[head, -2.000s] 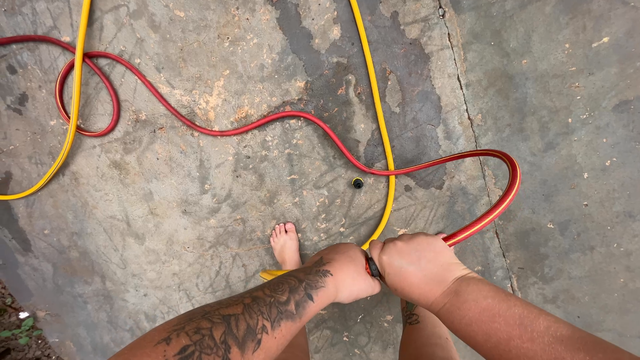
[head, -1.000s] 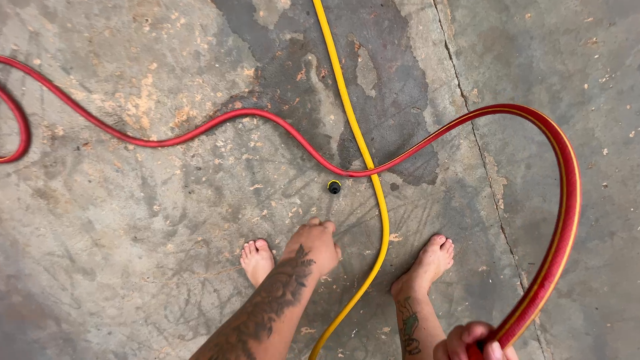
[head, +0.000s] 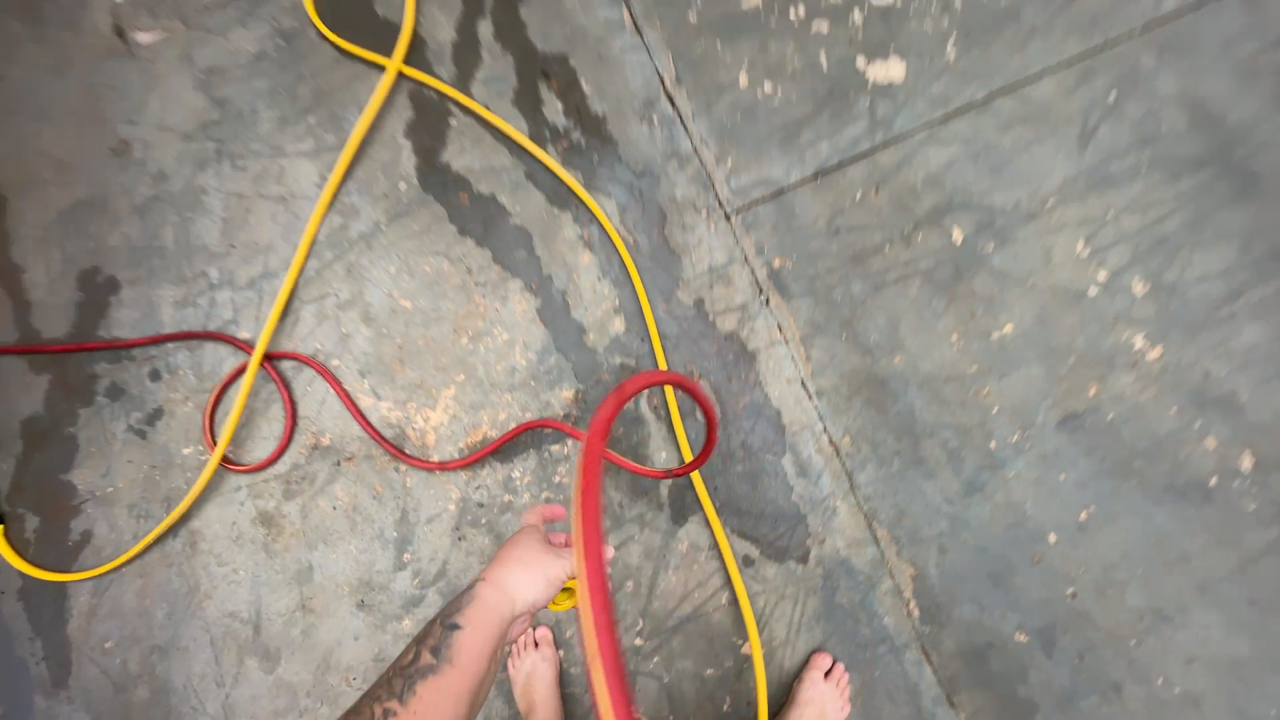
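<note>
My left hand (head: 535, 570) is low in the middle of the head view, with a small yellow ring-shaped fitting (head: 564, 597) at its palm side; the fingers are partly behind the red hose (head: 592, 560). That hose, with an orange stripe, rises from the bottom edge past my fingertips, loops over the yellow hose and runs left across the floor. Whether my left fingers touch it, I cannot tell. The yellow hose (head: 640, 280) curves down the middle to the bottom edge, right of the red one. My right hand is out of the frame.
Wet patches (head: 500, 235) darken the concrete floor (head: 1000, 420), and a long crack (head: 765, 300) runs diagonally down its middle. My bare feet (head: 535, 668) show at the bottom edge. At the left, the yellow hose crosses a small loop of the red hose.
My right hand, on the red hose one second ago, has left the view. The red hose's wide bend at the right has become a small loop over the yellow hose. The view has shifted.
</note>
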